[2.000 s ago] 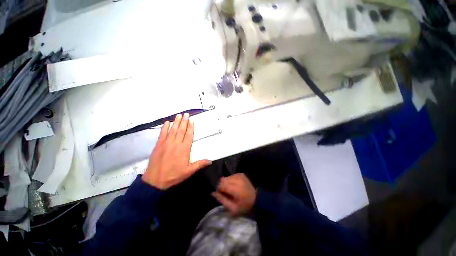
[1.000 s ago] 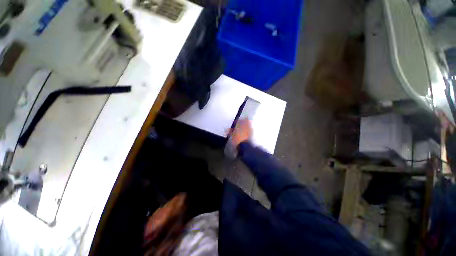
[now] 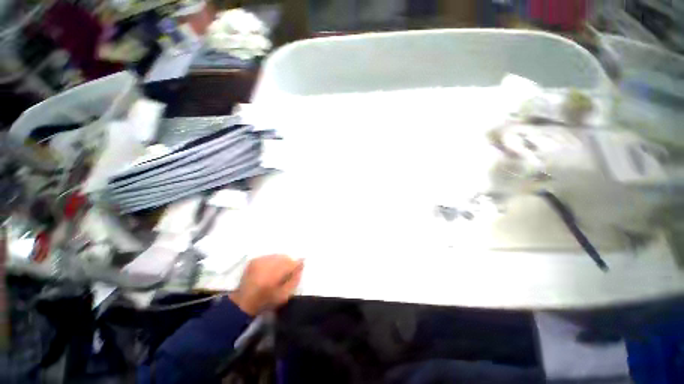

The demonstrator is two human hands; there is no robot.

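My left hand (image 3: pixel 268 283) is at the front edge of the white sewing table (image 3: pixel 450 279), its fingers curled. A small pale grey shape shows just below it, but blur hides whether the hand holds it. My right hand is not in view. A fanned bundle of grey pieces with dark edges (image 3: pixel 187 171) lies at the table's left. The cream sewing machine head (image 3: pixel 577 154) stands at the right, with a bent black strap (image 3: pixel 574 229) lying on it. Glare washes out the table's middle, so no piece can be made out there.
Pale loose offcuts (image 3: pixel 169 244) lie left of my hand. A raised pale trough (image 3: pixel 442 64) runs along the far edge. White waiting pieces (image 3: pixel 581 349) and a blue bin (image 3: pixel 656 356) are below the table at the right. Heaped cloth is at the far left.
The view has swung from the floor at the right back to the table. The right hand, last seen on the waiting pieces, is out of view. My left hand is now curled at the table edge.
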